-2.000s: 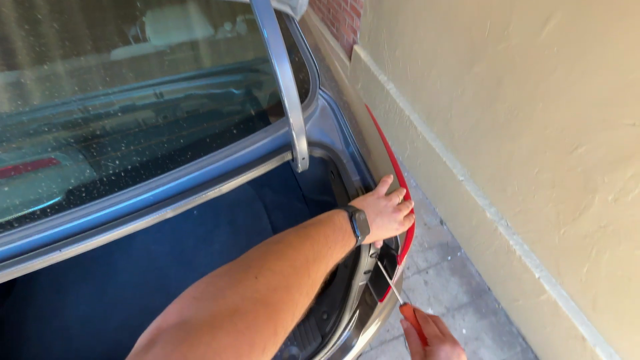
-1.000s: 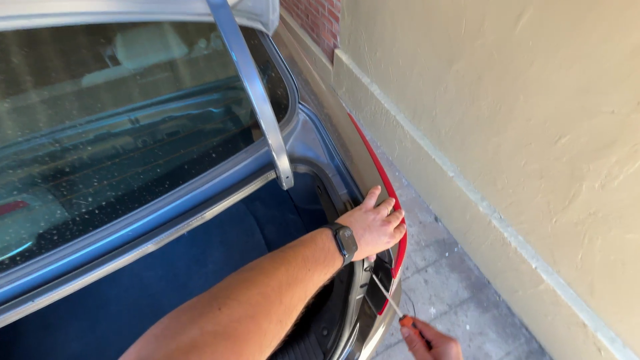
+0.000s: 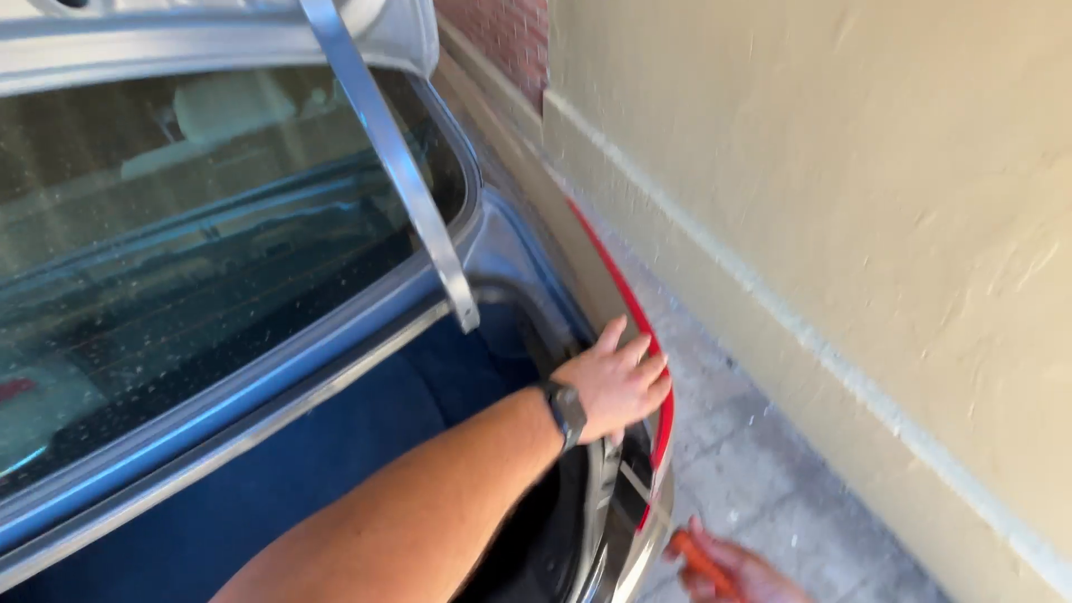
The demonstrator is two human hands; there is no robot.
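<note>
My left hand point(image 3: 620, 381), with a dark watch on its wrist, rests with fingers spread on the car's rear corner, over the red tail light point(image 3: 620, 280). At the lower right my right hand point(image 3: 737, 569) is closed around the orange handle of a screwdriver point(image 3: 703, 559). The screwdriver's shaft is blurred and points up and left toward the dark gap beside the tail light's lower end, below my left hand. Whether its tip touches anything cannot be told.
The trunk point(image 3: 335, 452) stands open, its raised lid point(image 3: 209, 42) at the top left and a metal hinge arm point(image 3: 402, 176) slanting across the rear window point(image 3: 209, 218). A beige wall point(image 3: 821, 184) runs close along the car's right side, above grey paving point(image 3: 737, 461).
My left hand stays on the car's rear corner, and my right hand still holds the screwdriver. The view has shifted, showing more of the raised lid.
</note>
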